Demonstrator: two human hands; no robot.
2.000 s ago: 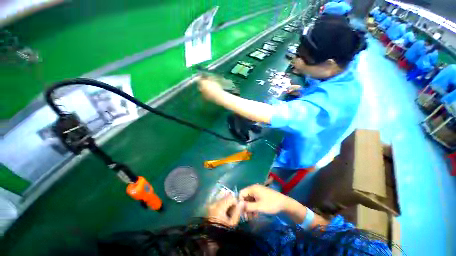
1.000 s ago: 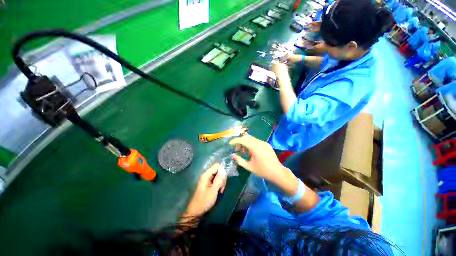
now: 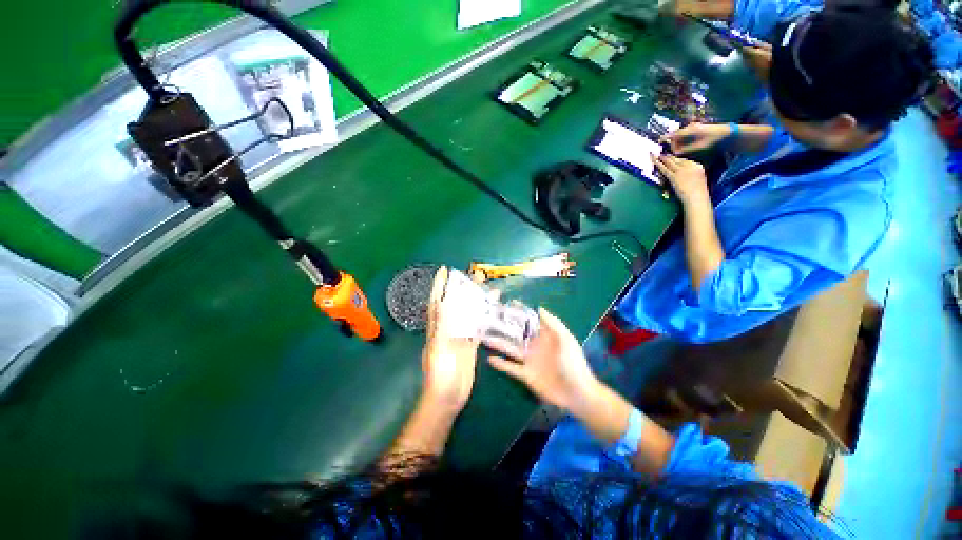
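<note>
A clear crinkly plastic bag (image 3: pixel 508 326) is between my two hands, just in front of the ribbon cables. My left hand (image 3: pixel 454 335) is upright at the bag's left side, fingers pointing away from me, a pale part of the bag against its palm and fingers. My right hand (image 3: pixel 551 361) grips the bag's right side between thumb and fingers. What is inside the bag is too blurred to tell. The grey speckled screw dish (image 3: pixel 411 296) lies just left of my left hand, partly hidden by it. Orange-yellow ribbon cables (image 3: pixel 522 268) lie beyond the bag.
An orange electric screwdriver (image 3: pixel 348 307) hangs nose-down at left from a black arm. A black curved lump (image 3: pixel 571 197) with a cord lies beyond the cables, tweezers (image 3: pixel 623 251) near it. A neighbouring worker (image 3: pixel 781 222) handles a tablet (image 3: pixel 630 149) at right. Open cardboard boxes (image 3: pixel 823 348) stand below the bench edge.
The view has shifted, so the bench items appear elsewhere. My left hand has moved up beside the dish, and the bag is now raised between both hands. The neighbour's hands are now both at the tablet.
</note>
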